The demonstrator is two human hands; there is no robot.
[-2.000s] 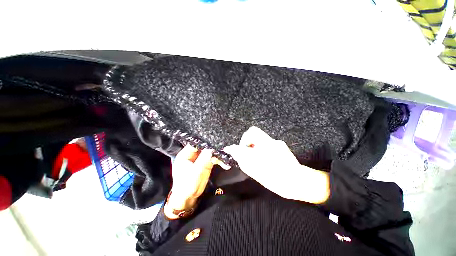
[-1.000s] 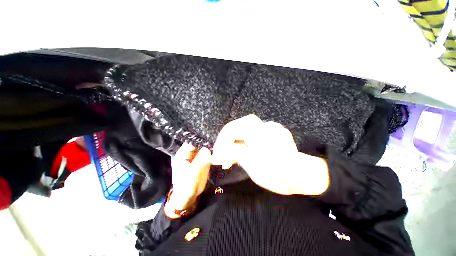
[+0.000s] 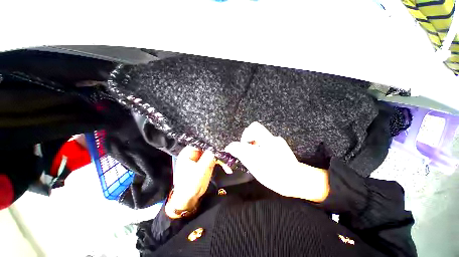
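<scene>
The dark grey speckled tweed garment (image 3: pixel 201 95) lies across my lap, running under the white table's edge. A black-and-white flecked braid trim (image 3: pixel 156 118) follows its edge down to my hands. My left hand (image 3: pixel 193 173) pinches the garment edge with the trim. My right hand (image 3: pixel 269 158) is just to the right, its thumb and forefinger closed at the trim; a needle is too small to see. Smooth dark lining (image 3: pixel 156 138) shows under the edge.
The white table (image 3: pixel 226 35) fills the top. A blue basket (image 3: pixel 113 175) with dark cloth is at lower left, near something red (image 3: pixel 75 155). A purple stool (image 3: pixel 428 133) is at right. A yellow-and-black striped item (image 3: pixel 435 22) is at top right.
My right hand covered the trim beside my left fingers a second ago; now it has shifted slightly right and uncovered it. My left hand has stayed on the edge.
</scene>
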